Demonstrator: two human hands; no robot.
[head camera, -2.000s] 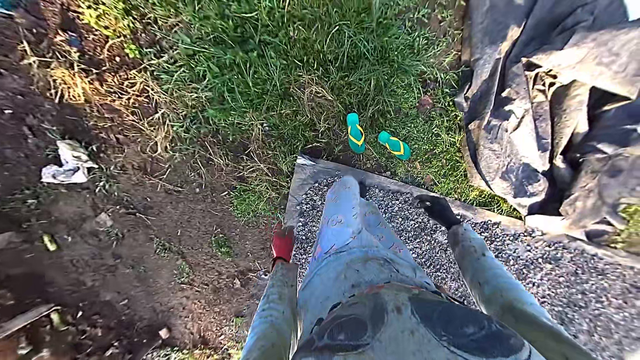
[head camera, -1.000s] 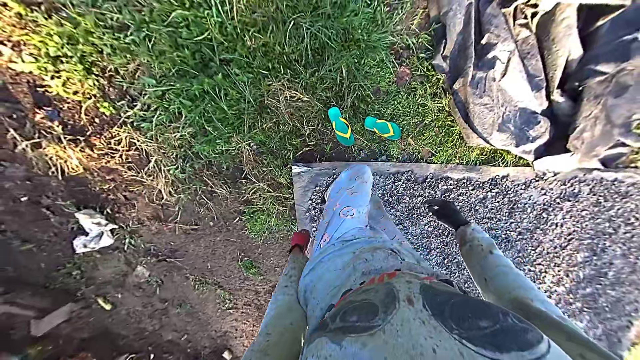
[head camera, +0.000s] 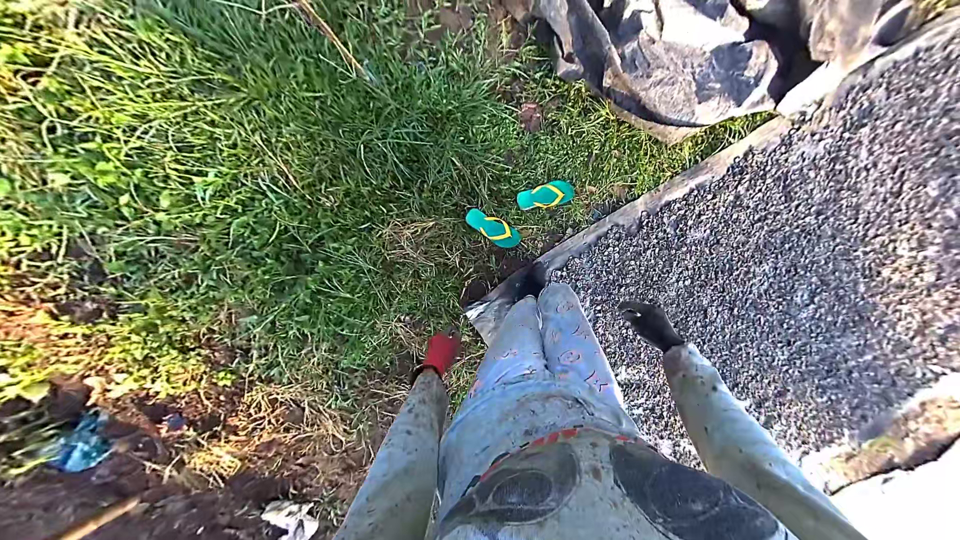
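Note:
My left hand, in a red glove, hangs beside my left thigh above the grass; whether it holds anything cannot be made out. My right hand, in a dark glove, is held out to the right over the gravel bed, apart from my leg, its fingers slightly curled and no object visible in it. Two green flip-flops with yellow straps, one nearer and one farther to the right, lie on the grass beyond my feet.
A pale strip edges the gravel. A crumpled dark plastic sheet lies at the top right. Tall grass fills the upper left. White litter, blue plastic and a stick lie on soil at the lower left.
The view has turned strongly, so the gravel edge now runs diagonally. My legs now appear side by side at the corner of the gravel bed. Both hands remain beside my body.

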